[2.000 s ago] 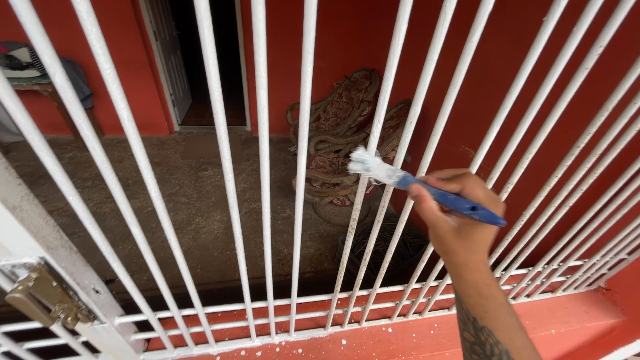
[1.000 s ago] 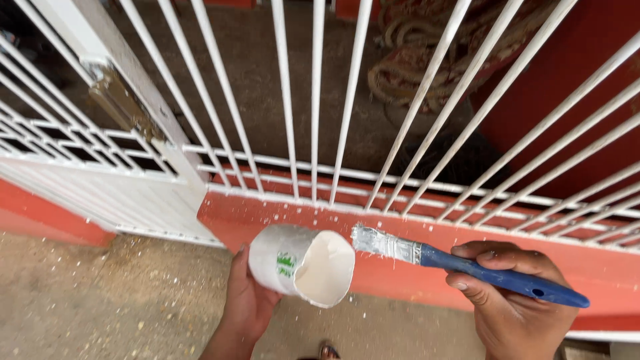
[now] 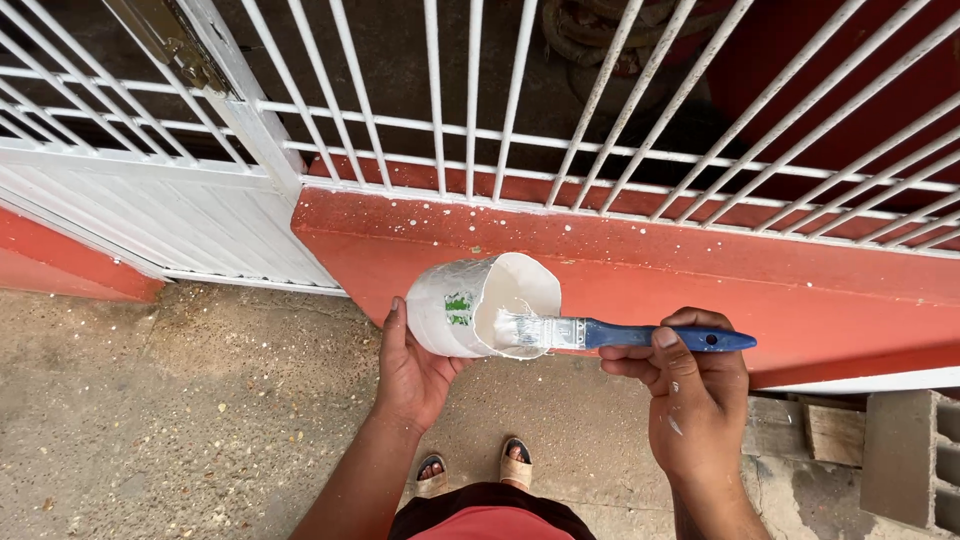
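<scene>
My left hand (image 3: 416, 367) holds a cut-open white plastic container (image 3: 446, 304) from below and its left side; the container is tilted with its mouth toward the right. White paint coats its inside. In my right hand (image 3: 694, 397) is a paintbrush by its blue handle (image 3: 630, 335), between thumb and fingers. The brush's paint-covered bristles (image 3: 517, 330) lie inside the container's mouth, near its lower rim. White paint marks show on my right thumb and hand. Beyond the container stand the white metal bars (image 3: 472, 97) of a grille, some with brownish speckles.
A red wall ledge (image 3: 420, 225) spattered with white drops runs below the grille. To the left is a white metal gate (image 3: 172, 217) with a latch (image 3: 187, 60). A concrete block (image 3: 896, 457) and wood pieces (image 3: 834, 433) lie at lower right. My sandalled feet are on the concrete floor (image 3: 150, 420).
Two seconds ago the brush was at a grille bar; one second ago its bristles were just right of the container. Now they are inside its mouth. The view has tilted down.
</scene>
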